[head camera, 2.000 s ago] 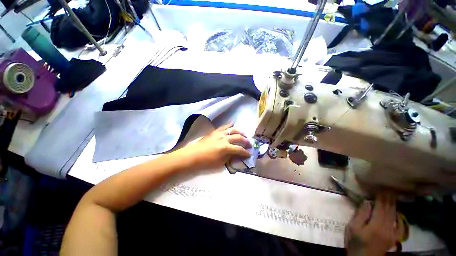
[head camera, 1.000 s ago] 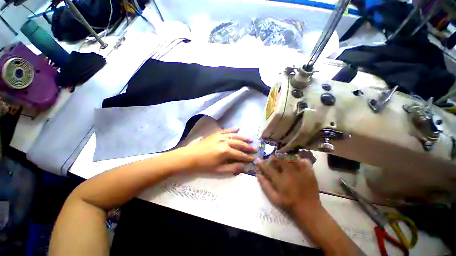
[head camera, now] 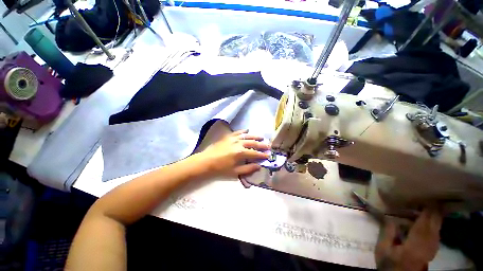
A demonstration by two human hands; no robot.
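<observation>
The pale grey facing piece (head camera: 153,140) lies on the table with the black garment panel (head camera: 185,92) beside and partly under it. My left hand (head camera: 235,153) rests flat on the cloth, fingers spread, its fingertips close to the presser foot (head camera: 274,159) of the cream sewing machine (head camera: 365,137). My right hand (head camera: 410,241) is at the lower right below the machine arm, over the scissors (head camera: 368,205); it is blurred, and whether it grips them cannot be told. The scissors' handle loops are hidden by the hand.
Layered pale panels (head camera: 63,151) lie at the left of the table. A purple machine (head camera: 32,87) and a teal thread cone (head camera: 48,50) stand at the far left. Black cloth (head camera: 410,77) lies behind the machine. Faint scale marks (head camera: 318,235) run along the front edge.
My right hand has moved from beside the presser foot back right onto the scissors. My left hand stays on the cloth. The grey and black cloth has shifted slightly.
</observation>
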